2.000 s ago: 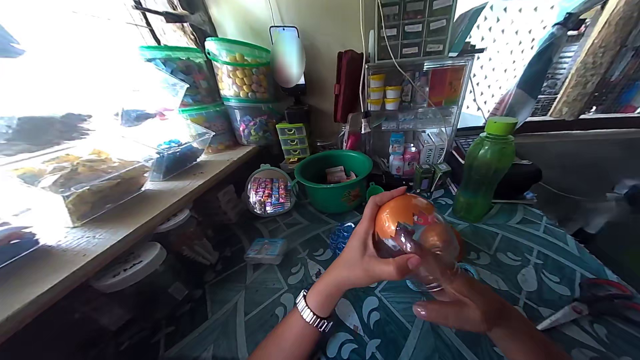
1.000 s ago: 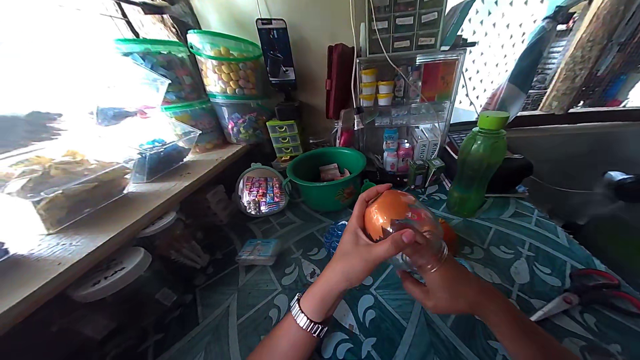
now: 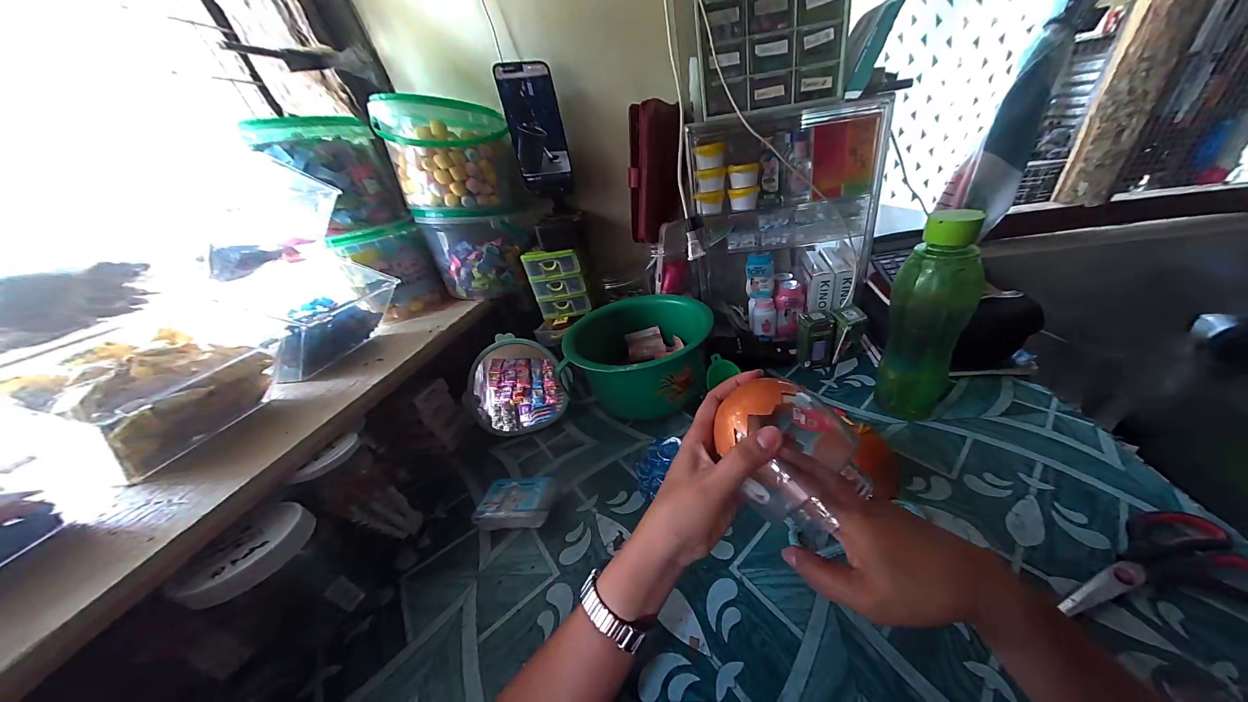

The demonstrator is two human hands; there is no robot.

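My left hand (image 3: 707, 478), with a metal-band watch on its wrist, grips the orange, jagged-edged end of a clear plastic container (image 3: 795, 458). At the container's clear lower right side is my right hand (image 3: 887, 556), its fingers partly hidden behind the plastic and its thumb apart below. Another orange object (image 3: 877, 463) shows just beyond the container. A bundle of blue material (image 3: 658, 466) lies on the patterned tablecloth, left of the container and partly hidden by my left hand.
Behind my hands stand a green basin (image 3: 634, 375) and a green bottle (image 3: 931, 322). A round mirror (image 3: 517, 387) and a small flat box (image 3: 514, 502) are at left. Scissors (image 3: 1141, 565) lie at right. Tubs line the wooden ledge (image 3: 390, 361); an organizer (image 3: 790, 205) stands at the back.
The container has turned in my hands, and the orange object beyond it shows more than two seconds ago. My left hand stays on the orange end.
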